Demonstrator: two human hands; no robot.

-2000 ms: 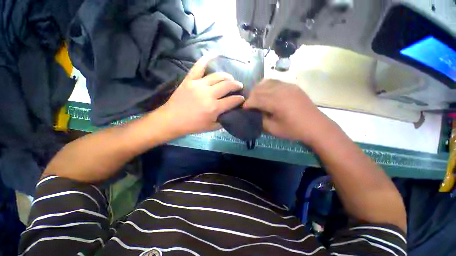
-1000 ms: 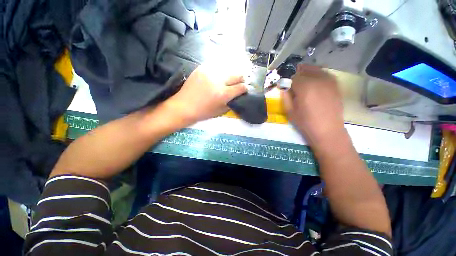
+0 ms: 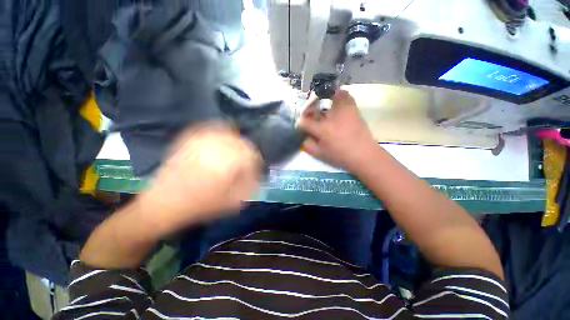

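Observation:
A dark grey garment (image 3: 169, 75) lies in loose folds on the machine table, left of the needle area. My left hand (image 3: 203, 175) is blurred at the garment's front edge; whether its fingers grip the cloth cannot be told. My right hand (image 3: 334, 128) is at the needle area, its fingers bent beside the cloth's right end. What lies between its fingertips is too small and blurred to tell. The sewing machine (image 3: 387, 69) stands at the upper right, and its presser foot is hidden by glare and my right hand.
A lit display (image 3: 494, 76) is on the machine head. A green marked strip (image 3: 350, 186) runs along the table's front edge. A dark garment pile (image 3: 37, 125) hangs at the left. Yellow pieces (image 3: 90, 112) show beside it, and a yellow strip (image 3: 552, 181) hangs at the right.
My left hand has moved left and towards me from the needle. My right hand has moved left to the cloth's end. The yellow strip near the needle is now mostly hidden. The view has shifted right.

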